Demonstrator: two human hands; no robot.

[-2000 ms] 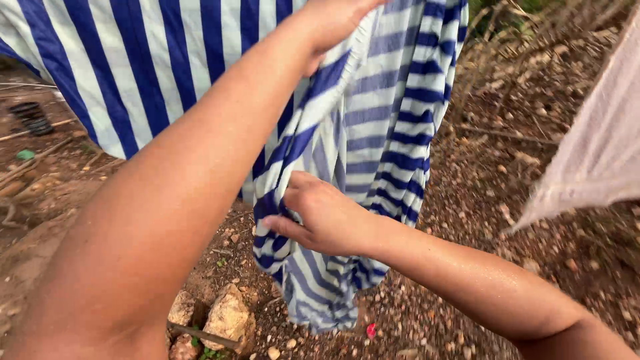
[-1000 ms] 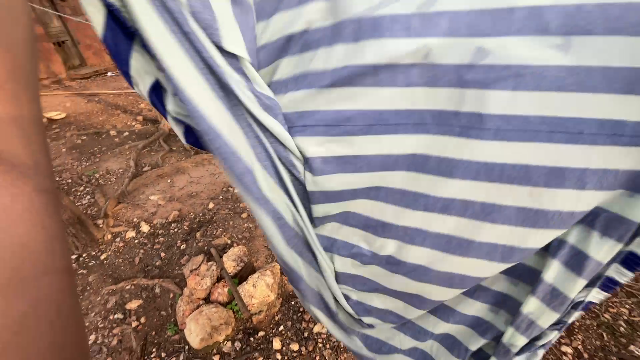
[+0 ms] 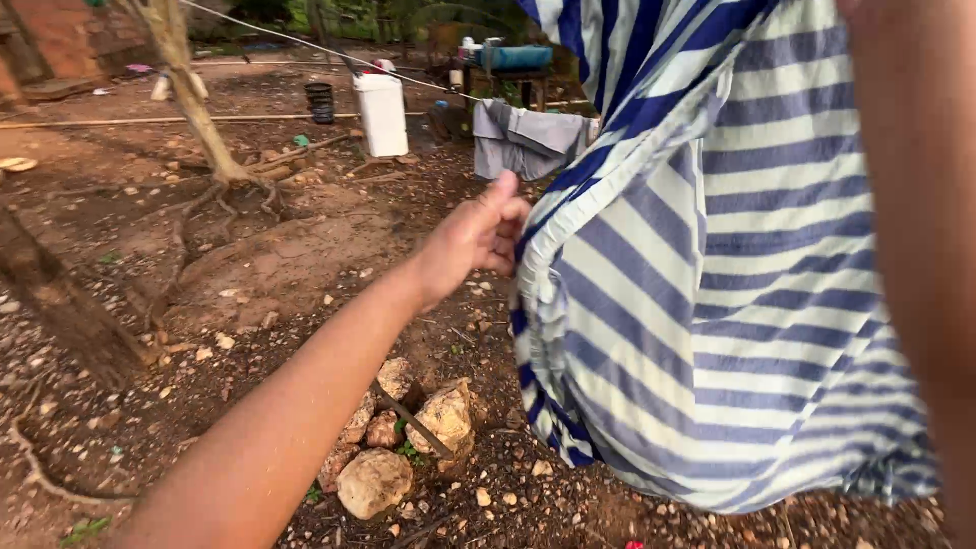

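Note:
A blue-and-white striped cloth garment (image 3: 709, 305) hangs in folds over the right half of the view, its paler inner side facing me and a gathered edge running down its left side. My left hand (image 3: 484, 236) is at that gathered edge, thumb up and fingers curled toward the fabric; whether they grip it is hidden. My right forearm rises along the right edge of the view, and only a blurred bit of my right hand (image 3: 846, 6) shows at the top, by the upper part of the garment. What that hand does cannot be seen.
Rocks (image 3: 374, 482) with a stick among them lie below my left arm. A thin tree (image 3: 187, 99) with exposed roots and a trunk (image 3: 61, 305) stand left. Farther back are a white container (image 3: 383, 114), a black bucket (image 3: 320, 103), a line (image 3: 305, 47), grey cloth (image 3: 526, 137) and a blue tub (image 3: 515, 57).
The garment, spread wide across the view a second ago, now hangs at the right. My left hand has come into view at its edge. The view has swung up to show more of the yard.

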